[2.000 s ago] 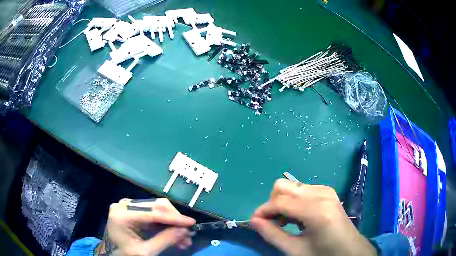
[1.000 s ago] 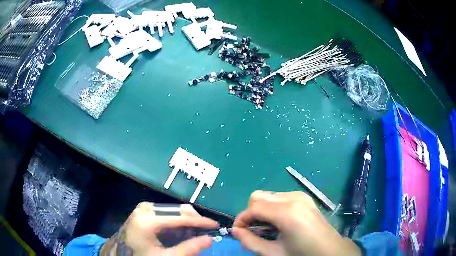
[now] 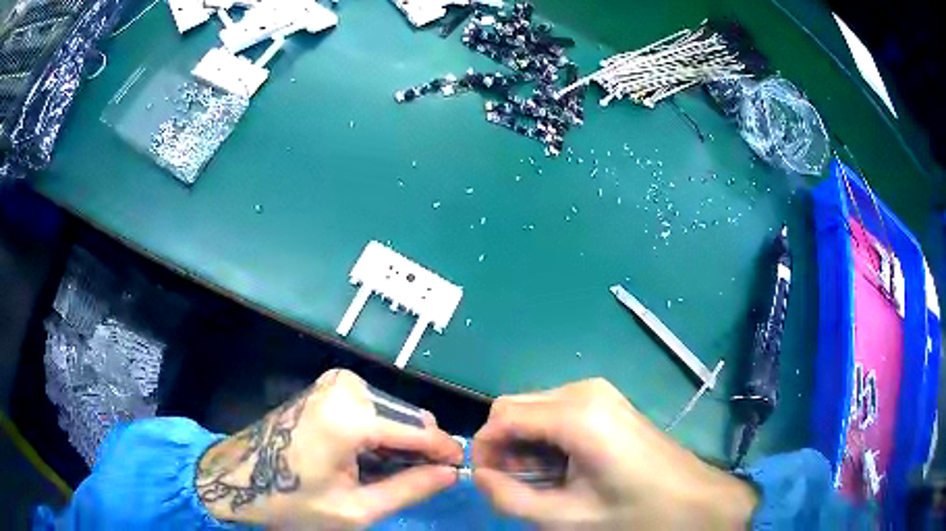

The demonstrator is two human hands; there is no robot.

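Observation:
My left hand [image 3: 342, 451] and my right hand [image 3: 591, 456] meet at the bottom centre, beyond the bench's near edge. The fingertips of both hands pinch a small dark module with a pale end [image 3: 466, 456]; most of it is hidden by the fingers. Grey-black tape is on a left finger. A white plastic housing [image 3: 407, 285] lies on the green mat in front of my hands, its two legs pointing toward me. A slim silver blade [image 3: 664, 334] lies on the mat to the right. A black electric screwdriver [image 3: 768, 332] lies further right.
White housings [image 3: 233, 71], a screw bag [image 3: 194, 132], a black module pile [image 3: 529, 78], a cable bundle [image 3: 664, 67] and coiled clear film [image 3: 780, 124] lie further back. White flecks [image 3: 664, 202] are scattered. A blue-rimmed tray [image 3: 830, 342] stands right; a black bin with bagged parts [image 3: 104, 363] is lower left.
My hands have come together around the small module, and my right hand no longer covers the silver blade. The view has tilted down, so the bench items appear higher.

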